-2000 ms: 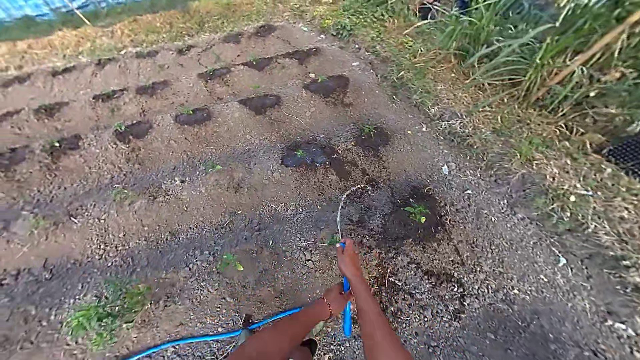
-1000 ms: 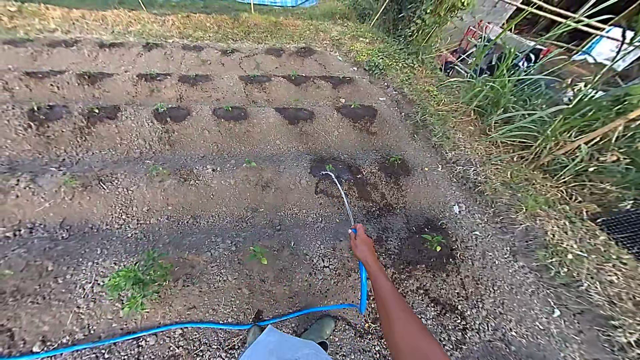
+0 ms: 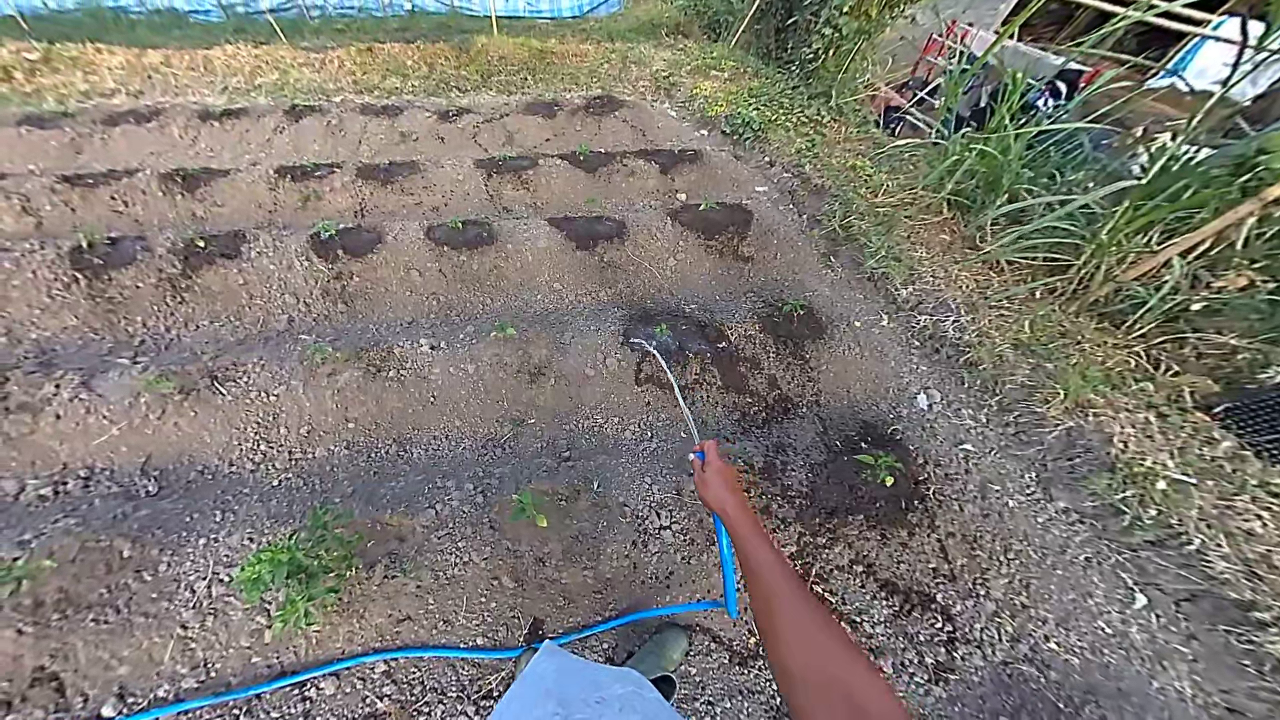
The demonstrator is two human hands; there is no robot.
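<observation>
My right hand (image 3: 717, 478) is closed around the end of a blue hose (image 3: 726, 565). A thin stream of water (image 3: 674, 385) arcs from the hose end onto a dark, wet patch of soil (image 3: 685, 336) beside a small green seedling (image 3: 661, 330). Below my hand the hose hangs down, bends sharply and runs left over the ground. Another seedling (image 3: 881, 467) stands in wet soil to the right of my hand. My left hand is out of view.
Rows of seedlings in wet patches (image 3: 587, 231) cross the soil beyond. A bushy green plant (image 3: 302, 568) grows at the lower left. My boot (image 3: 660, 650) is near the hose. Tall grass (image 3: 1060, 200) and a black plastic tray (image 3: 1250, 420) lie right.
Two seconds ago both my hands were at the hose; my left hand has since let go and left the view. The stream keeps falling near the same wet patch. The view has tilted up.
</observation>
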